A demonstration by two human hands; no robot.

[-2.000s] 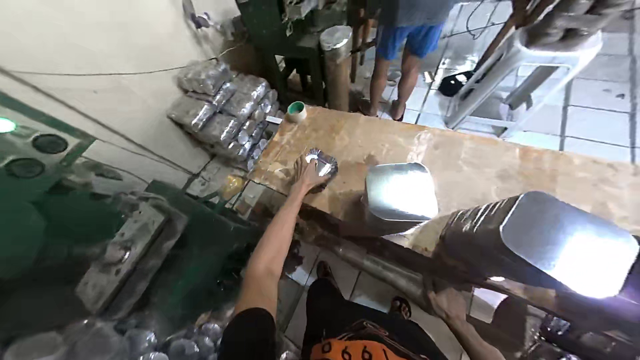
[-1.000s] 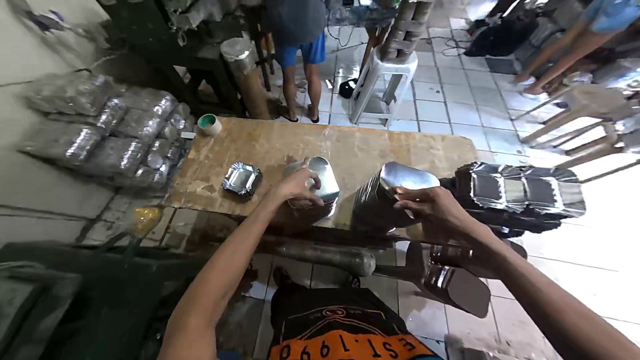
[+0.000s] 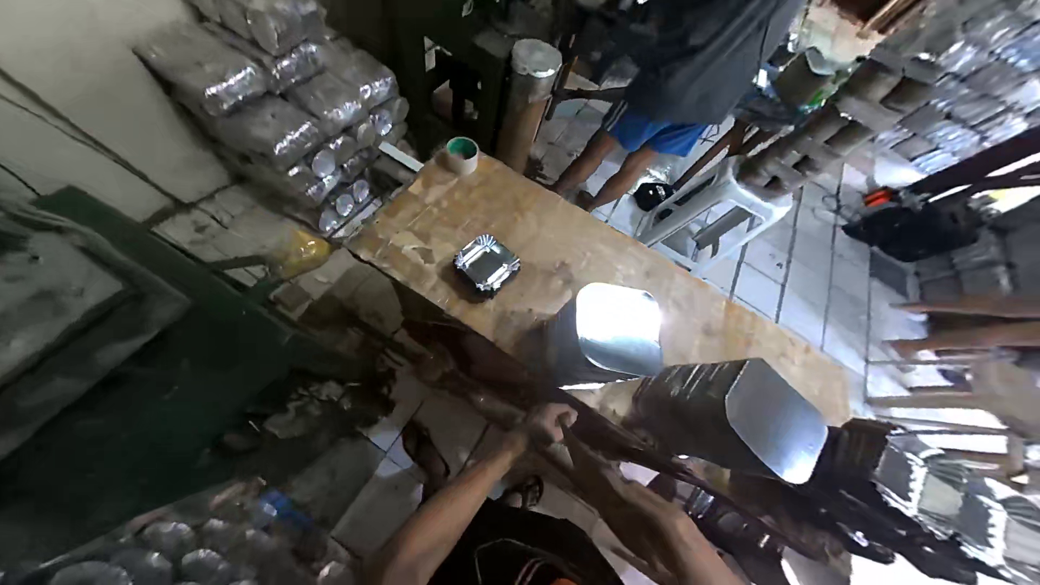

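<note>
Both bare hands are low at the near edge of the wooden table [image 3: 544, 219], close together. My left hand [image 3: 551, 422] is curled beside a long bar below the edge; its grip is unclear. My right hand [image 3: 591, 459] is blurred just beside it, its fingers partly hidden. Beyond them stands a short stack of rounded-corner metal sheets [image 3: 619, 329]. To its right is a taller stack of similar sheets [image 3: 776, 422]. A small crimped foil tray [image 3: 487, 264], seemingly atop others, sits on the table's left part.
A tape roll [image 3: 462, 155] stands at the far left corner. Wrapped foil containers [image 3: 276, 122] are piled at left. A person [image 3: 682, 89] stands beyond the table near a white plastic stool [image 3: 723, 207]. More foil trays [image 3: 942, 496] lie at right.
Both hands have left the two sheet stacks and come together below the table's near edge. Two seconds ago my left hand was on the foil tray. The view has swung.
</note>
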